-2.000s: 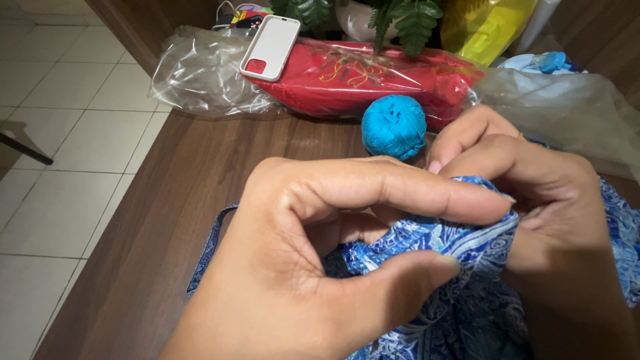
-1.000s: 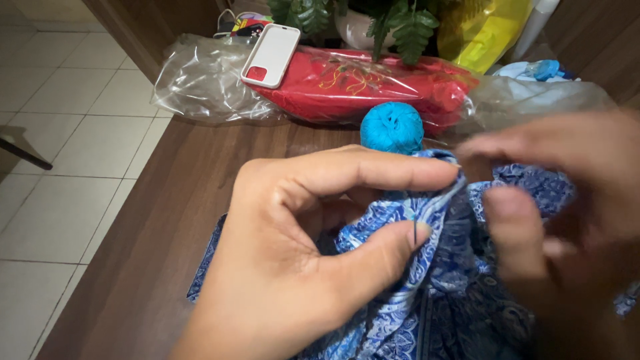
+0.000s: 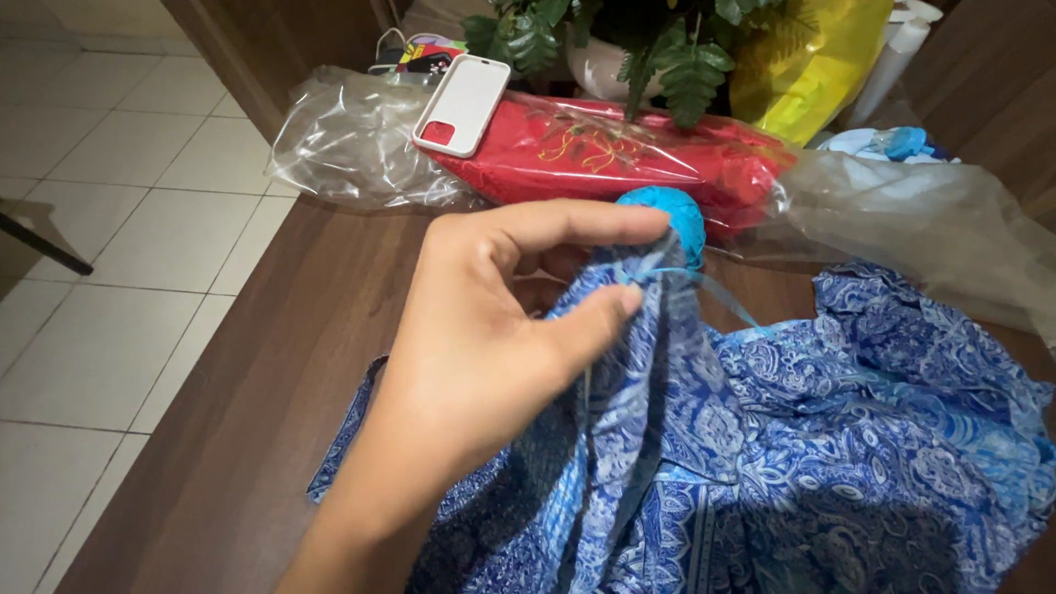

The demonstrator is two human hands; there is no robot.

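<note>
My left hand (image 3: 495, 322) pinches an edge of the blue paisley-patterned fabric (image 3: 825, 421) between thumb and fingers, holding it raised above the table. The rest of the fabric lies bunched to the right and toward the near edge of the view. A light blue thread (image 3: 726, 299) runs from the pinched edge toward the right and ends against the cloth as far as can be seen. Just behind my left fingertips sits a ball of turquoise thread (image 3: 681, 219), partly hidden by them. My right hand is out of the frame.
Across the back of the brown wooden table (image 3: 239, 429) lies a red item in clear plastic (image 3: 610, 157), with a white phone case (image 3: 464, 106) on it. Behind are a leafy plant (image 3: 693, 74) and a yellow bag (image 3: 813, 74). Pale floor tiles (image 3: 74, 355) show at left.
My right hand, at the cloth two seconds ago and blurred beside it one second ago, has left the view. My left hand still pinches the fabric. The light blue thread now shows.
</note>
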